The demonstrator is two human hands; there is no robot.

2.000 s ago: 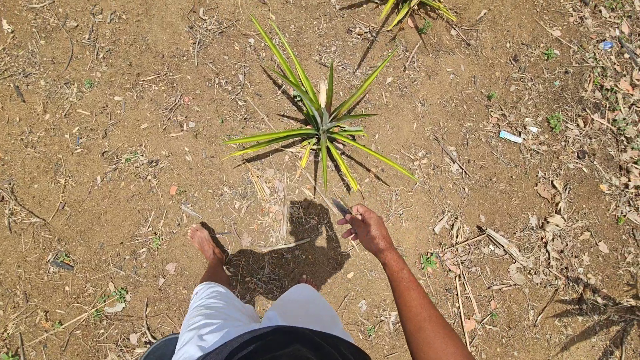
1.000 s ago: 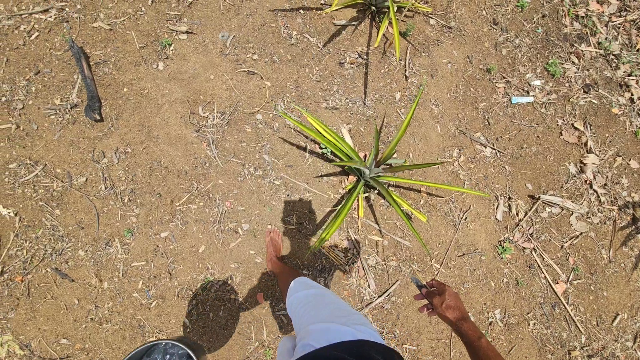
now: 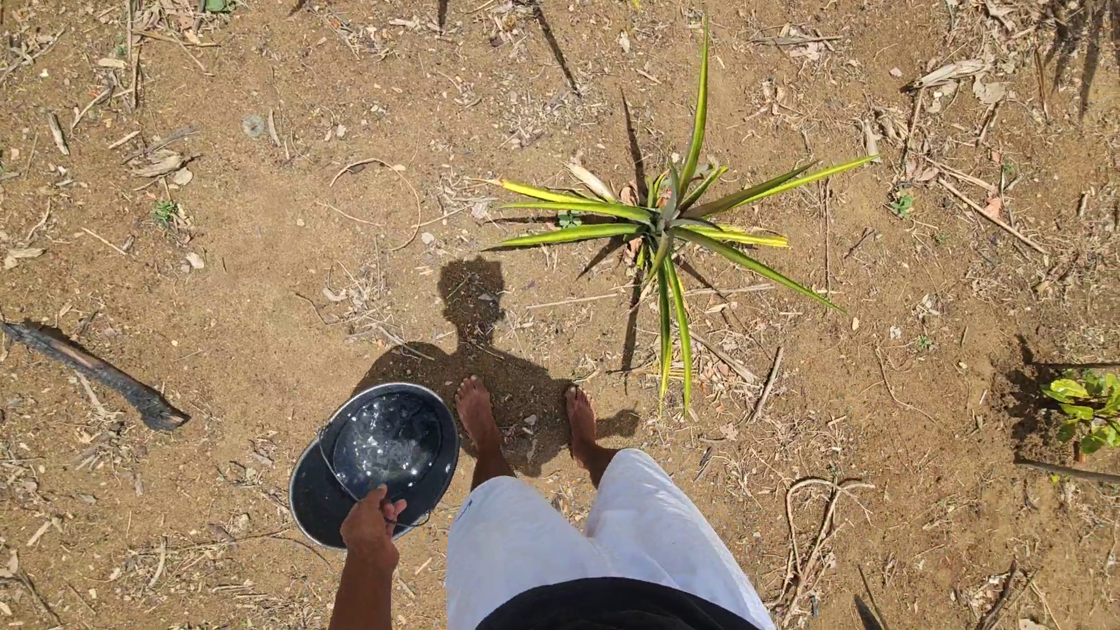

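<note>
My left hand point(image 3: 372, 525) is closed on the wire handle of a black bucket point(image 3: 311, 503), which hangs to the left of my legs. Inside the bucket shows a dark surface with bright specks; whether it is liquid I cannot tell. In front of my bare feet and to the right grows a spiky plant point(image 3: 667, 219) with long green and yellow leaves, like a pineapple plant. My right hand is out of the frame.
Dry bare soil point(image 3: 262, 297) with dead leaves and twigs surrounds my feet. A charred stick point(image 3: 105, 372) lies at the left. At the right edge stands a small leafy plant point(image 3: 1089, 407), and dry curved stems point(image 3: 818, 534) lie nearer my legs.
The bucket, only partly seen at the bottom edge before, is now in view with my left hand on its handle. My right hand, which held a small dark object, has left the frame.
</note>
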